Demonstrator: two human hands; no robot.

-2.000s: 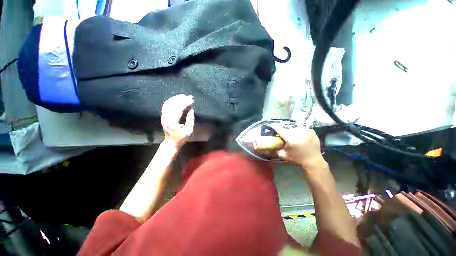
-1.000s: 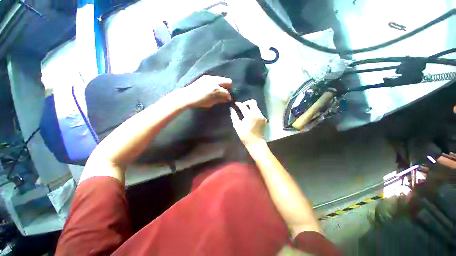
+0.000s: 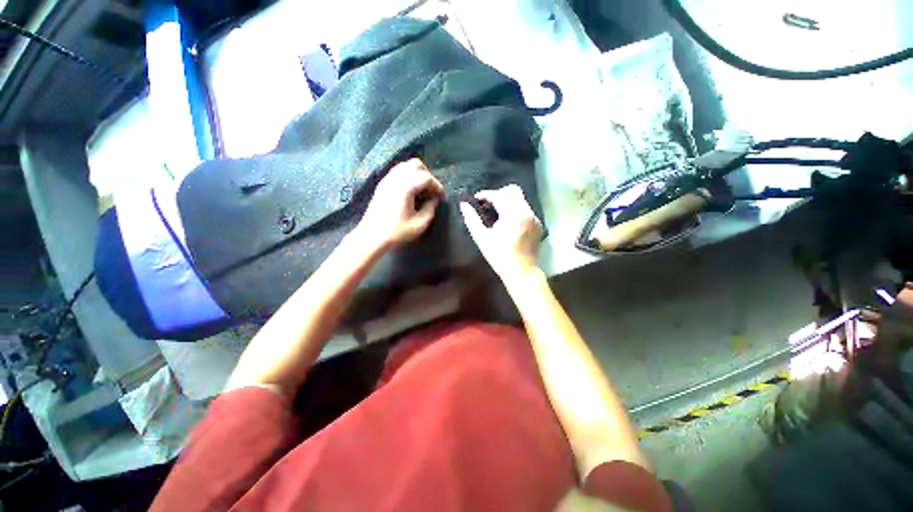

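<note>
A dark grey suit jacket [image 3: 290, 180] lies over a padded form with a blue and white rounded end [image 3: 165, 265]. A black hanger hook [image 3: 546, 98] sticks out at its collar end. My left hand [image 3: 405, 203] and my right hand [image 3: 509, 225] are close together on the jacket's chest area, each with curled fingers pinching dark cloth; the exact part is hidden by the fingers. The steam iron [image 3: 651, 218], with a tan handle, stands on the table to the right, not held.
The white table [image 3: 566, 250] runs under the jacket. A stained pale cloth [image 3: 651, 110] lies behind the iron. Black cables [image 3: 801, 150] run right from the iron, and a black hose [image 3: 741, 62] curves at the top right. Yellow-black tape [image 3: 721, 400] marks the floor.
Two seconds ago my right hand held the iron; it is now set down and both hands are on the jacket. In the last second my left hand has shifted slightly and the view has turned.
</note>
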